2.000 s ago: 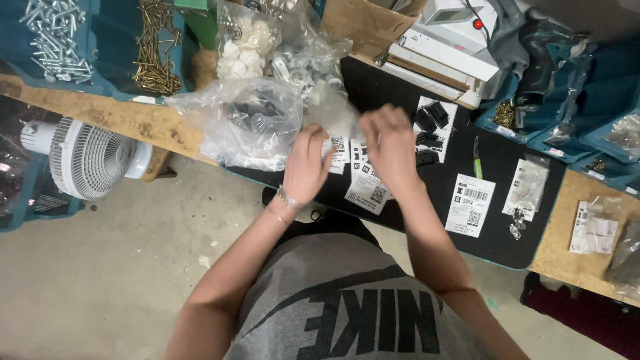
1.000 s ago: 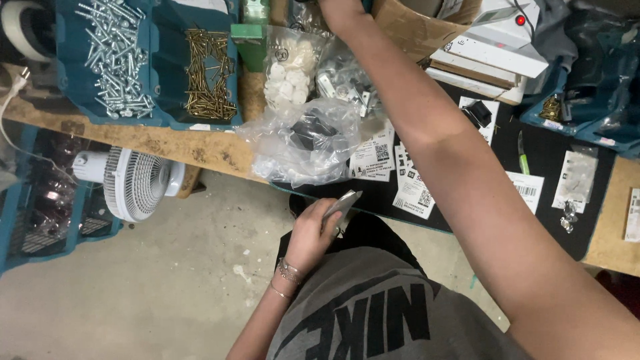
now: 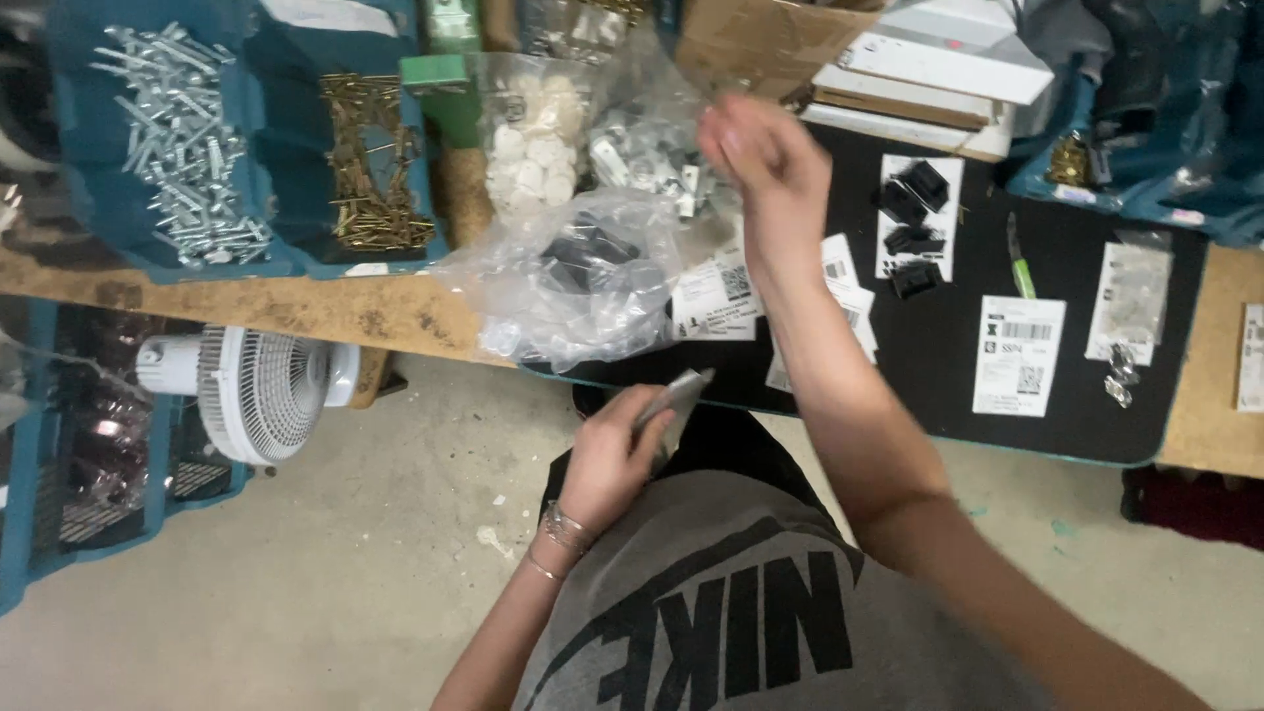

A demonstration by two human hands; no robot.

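My left hand (image 3: 612, 449) grips a small clear plastic bag (image 3: 681, 395) in front of my body, below the table edge. Over the bag of metal fittings (image 3: 652, 158) my right hand (image 3: 775, 163) is raised with fingers bent; blur hides whether anything is between them. Beside that lies an open plastic bag with black parts (image 3: 592, 267). Printed labels (image 3: 716, 296) lie to its right, partly behind my right forearm. Black plastic parts (image 3: 913, 232) rest on a white card, left of a green-handled knife (image 3: 1020, 259).
Blue bins of silver screws (image 3: 188, 148) and brass-coloured screws (image 3: 380, 168) stand back left, near a bag of white round pieces (image 3: 533, 148). A cardboard box (image 3: 770, 44) stands behind. At right lie another label (image 3: 1020, 355) and a small bag (image 3: 1131, 296). A white fan (image 3: 262, 390) stands below left.
My left hand has drawn back from the table toward my body, holding a bag. My right hand reached to the far back a second ago and is now nearer, above the bags.
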